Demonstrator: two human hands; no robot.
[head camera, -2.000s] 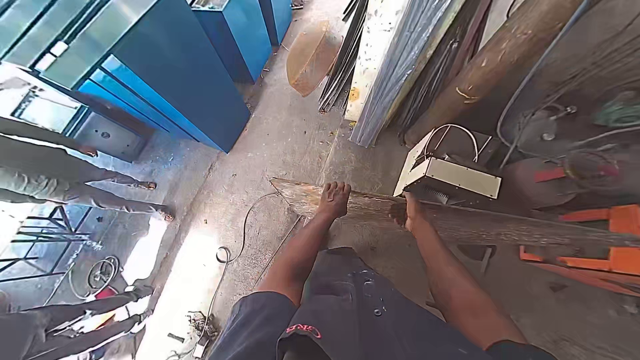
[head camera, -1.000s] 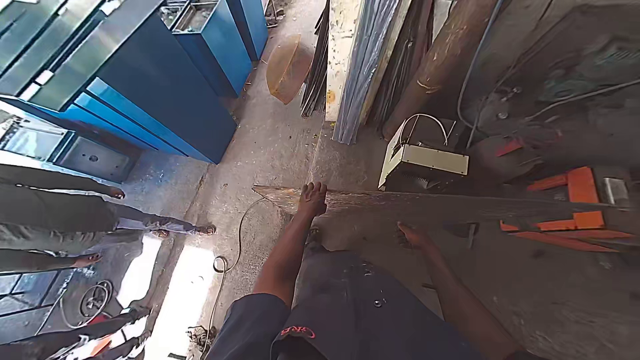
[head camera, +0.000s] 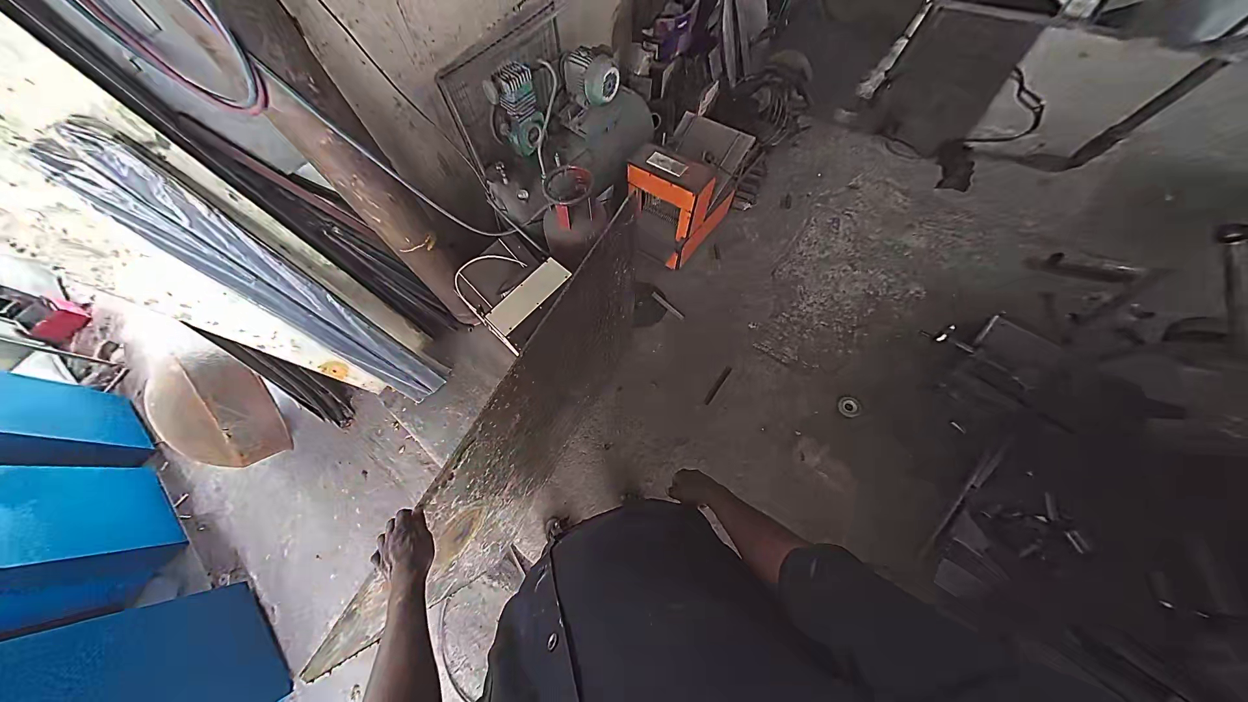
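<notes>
A long, worn board (head camera: 531, 429), its surface stained, stands on edge and runs from the lower left up to the orange machine. My left hand (head camera: 405, 546) is shut on its upper edge near the left end. Away from the board, over the concrete floor close to my body, is my right hand (head camera: 692, 487). Its fingers are curled, and whether it holds anything cannot be told. Beyond the board's far side sits a cream metal box (head camera: 527, 305) with a cable looped above it.
The orange machine (head camera: 673, 200) stands beyond the board, near an air compressor (head camera: 595, 107). Wrapped metal profiles (head camera: 263, 273) and a wooden pole (head camera: 361, 190) lean at the left. Blue cabinets (head camera: 83, 517) stand at the lower left. A disc (head camera: 849, 406) and metal pieces lie at the right.
The view has swung to the right. Two seconds ago my right hand was at the board; now it is apart from it. My left hand has stayed on the board's edge.
</notes>
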